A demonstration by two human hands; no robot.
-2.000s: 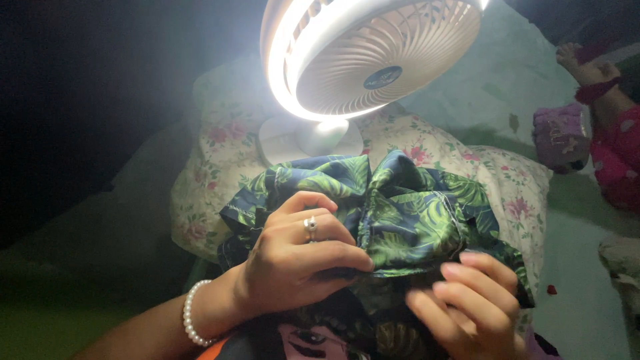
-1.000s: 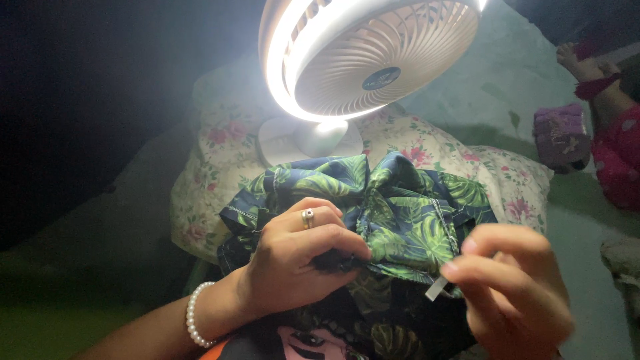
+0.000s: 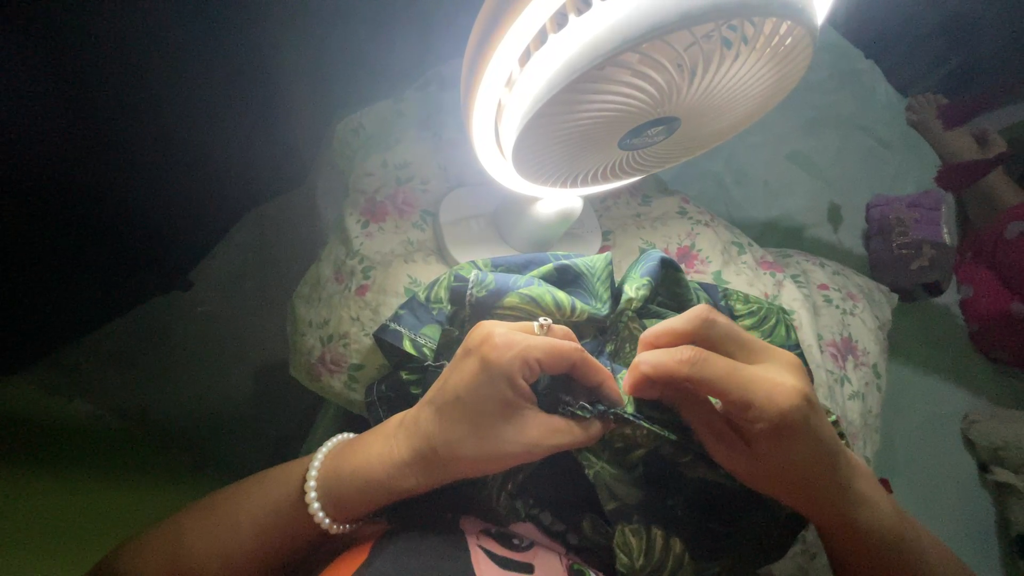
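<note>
Dark blue fabric with a green leaf print (image 3: pixel 552 296) lies bunched over my lap, with pale stitching along some edges. My left hand (image 3: pixel 512 392), wearing a ring and a pearl bracelet (image 3: pixel 316 484), pinches a seamed edge of it between thumb and index finger. Close beside, the fingertips of my right hand (image 3: pixel 720 392) are drawn together at the same seam; whether they hold a needle or thread is too small to tell. A lit white fan lamp (image 3: pixel 648 104) stands just beyond the cloth.
Under the fan's base (image 3: pixel 520 224) is a white floral pillow (image 3: pixel 848 320). A purple fabric item (image 3: pixel 910 240) lies at the right, near another person's bare foot (image 3: pixel 932 124) and pink polka-dot clothing (image 3: pixel 992 288). The left side is very dark.
My right hand has moved left, in to my left fingertips. The fabric edge that lay flatter is now folded up between the hands, and the small white tag seen one second ago is out of sight.
</note>
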